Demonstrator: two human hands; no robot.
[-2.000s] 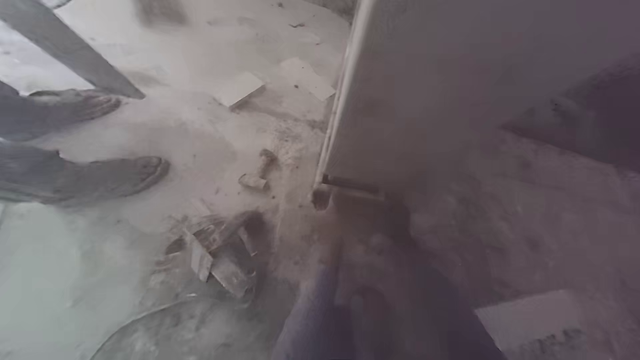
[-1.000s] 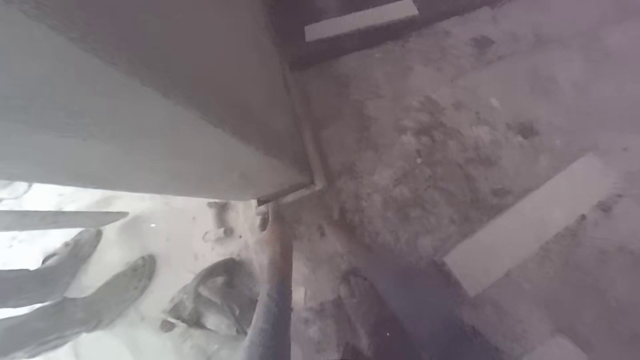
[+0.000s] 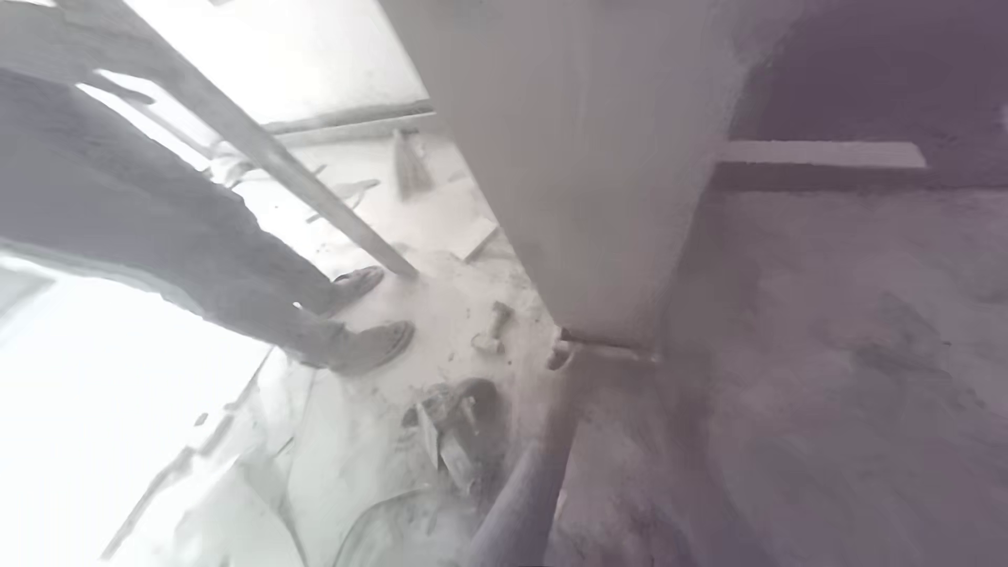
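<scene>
A sleeved arm rises from the bottom edge, and my left hand is at the lower corner of a plastered wall end. Dust haze and blur hide its fingers. Beside it, a thin dark bar or edge runs along the wall's foot; whether the hand holds it cannot be told. My right hand is not in view. Left of the arm, a dusty tool, perhaps a power tool, lies on the floor near a curved cable. A small object of unclear kind lies left of the hand.
Another person's trousered leg and shoes stand at the left, beside a slanted pole or beam. Farther back are a hand broom and a flat tile-like piece. A pale strip is at the upper right.
The view has swung and turned strongly between frames. The left hand stays by the wall's lower corner throughout.
</scene>
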